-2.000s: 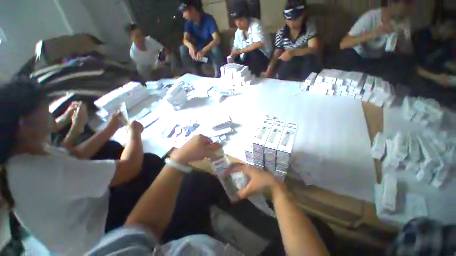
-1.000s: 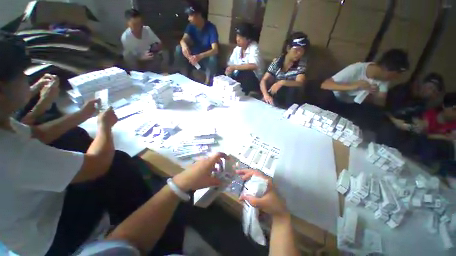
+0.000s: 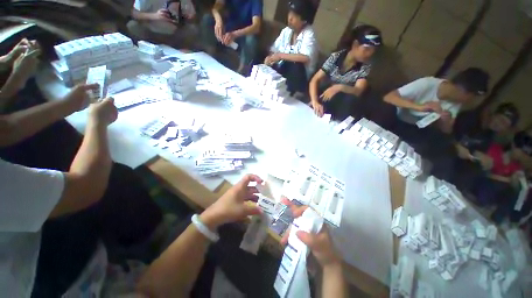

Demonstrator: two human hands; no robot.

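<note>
My right hand (image 3: pixel 315 238) grips a long white folded leaflet (image 3: pixel 291 268) that hangs down from it. My left hand (image 3: pixel 236 201) is just left of it, fingers curled, its fingertips at a small white carton (image 3: pixel 267 205) with dark print. A pale strip-like piece (image 3: pixel 254 234) hangs below the left hand; its kind is unclear. A dark, shiny small piece (image 3: pixel 283 216) shows between the hands, partly hidden by the right fingers. A block of finished cartons (image 3: pixel 324 189) lies on the white table covering (image 3: pixel 361 233) just beyond my hands.
Flat carton blanks (image 3: pixel 224 157) lie in loose piles at centre left. Stacked cartons (image 3: pixel 96 52) stand at far left, more (image 3: pixel 379 139) along the far edge. A loose heap of cartons (image 3: pixel 449 238) covers the right table. A person's arms (image 3: pixel 87 139) work close on my left; several people sit across.
The view has shifted. My hands have moved from the carton block's left side to its near edge. The white leaflet in my right hand now hangs long, and a pale piece shows below my left hand.
</note>
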